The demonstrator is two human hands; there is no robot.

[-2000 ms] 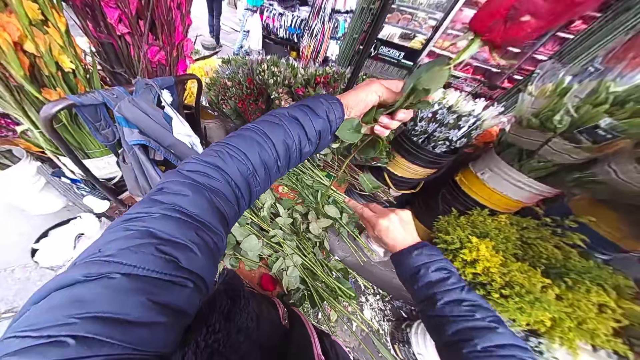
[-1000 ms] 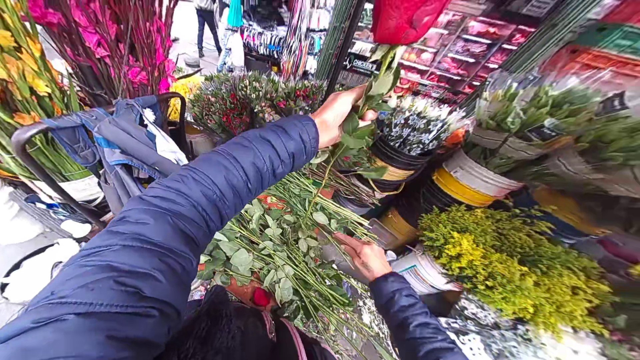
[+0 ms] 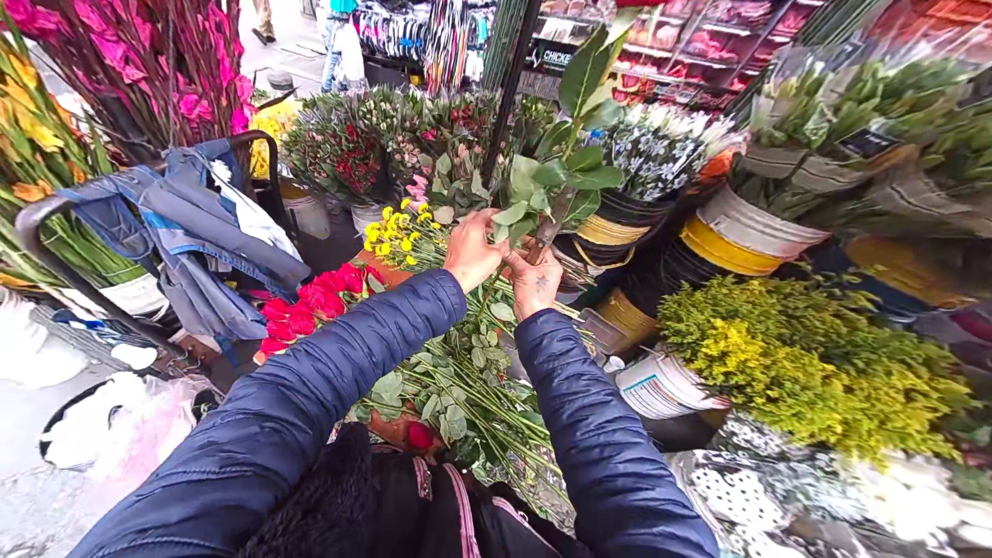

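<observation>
My left hand point(image 3: 474, 246) is closed around the stem of a leafy rose point(image 3: 577, 170), whose red bloom is cut off by the top edge. Just to its right, my right hand point(image 3: 536, 280) grips the lower stem, thumb up, its fingers partly hidden. Below both hands lies a pile of cut rose stems point(image 3: 496, 395) with leaves. Red roses point(image 3: 310, 310) lie in a bunch left of the pile, partly behind my left sleeve. Small yellow flowers point(image 3: 399, 236) are beside my left hand. One red bloom point(image 3: 420, 435) rests low, near my body.
A metal cart handle point(image 3: 46, 205) draped with blue-grey cloth point(image 3: 186, 225) stands at left. Buckets of white flowers point(image 3: 666, 151) and wrapped greenery point(image 3: 837, 132) line the right, above yellow-green foliage point(image 3: 814, 364). A black post point(image 3: 511, 85) rises ahead. Plastic bags point(image 3: 139, 418) lie lower left.
My right hand has moved up from the stem pile to the rose, beside my left hand. The rose's bloom, in sight before, is now mostly out of the frame.
</observation>
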